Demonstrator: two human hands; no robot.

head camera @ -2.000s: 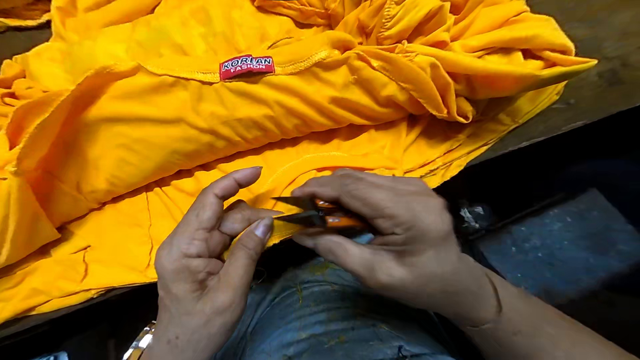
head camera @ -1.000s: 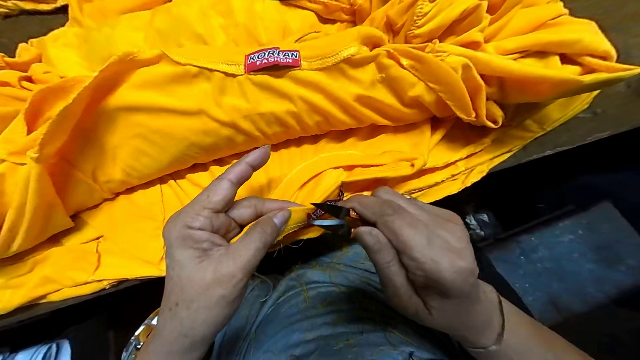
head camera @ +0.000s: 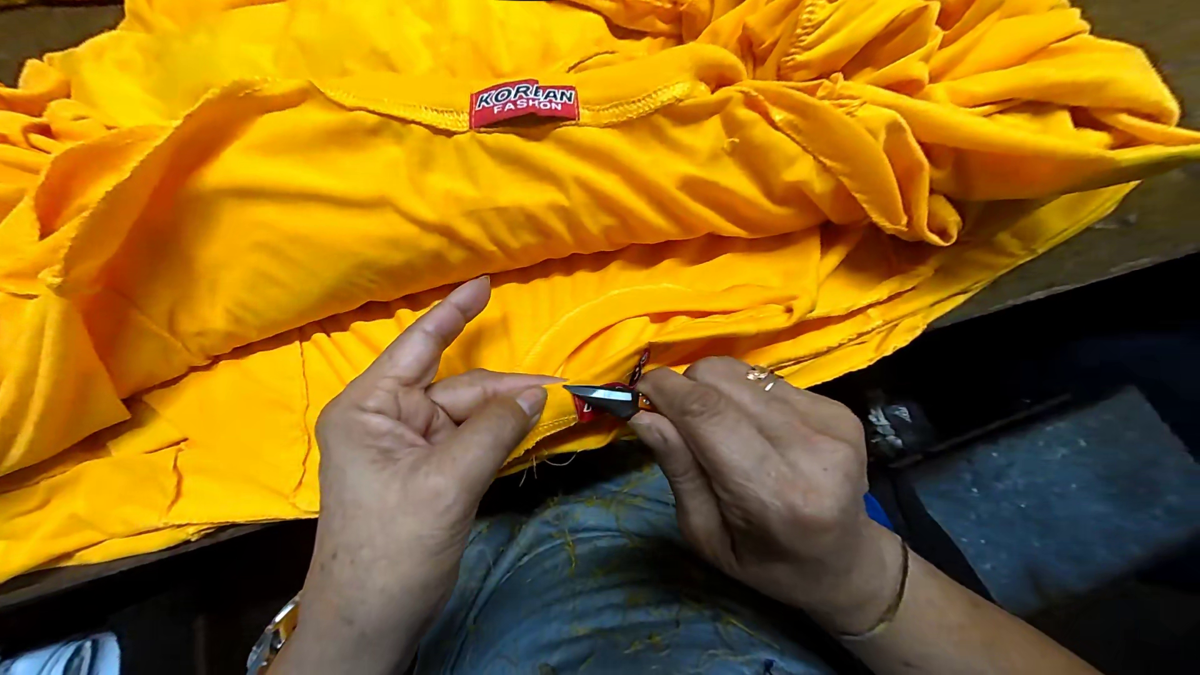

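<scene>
Yellow knit garments [head camera: 450,206] lie bunched across the table, with a red woven label [head camera: 523,105] at a neckline seam. Between the thumb and a finger of my left hand [head camera: 412,450] the near edge of yellow fabric is pinched, while the index finger points up and away. My right hand [head camera: 759,469] holds small thread snips [head camera: 609,400], their dark blades pointing left towards the left fingertips. The blades lie over a second red label [head camera: 586,410], which is partly covered. Loose threads hang from the fabric edge just below.
The dark table edge [head camera: 1059,281] runs under the garments. My lap in blue trousers [head camera: 600,581], strewn with yellow thread bits, is below the hands. A grey-blue flat surface [head camera: 1059,497] lies lower right, and a white and blue striped cloth [head camera: 70,656] lower left.
Two seconds ago the snips' blades were spread at the left fingertips; now they look close together. The second red label has come into sight under the blades.
</scene>
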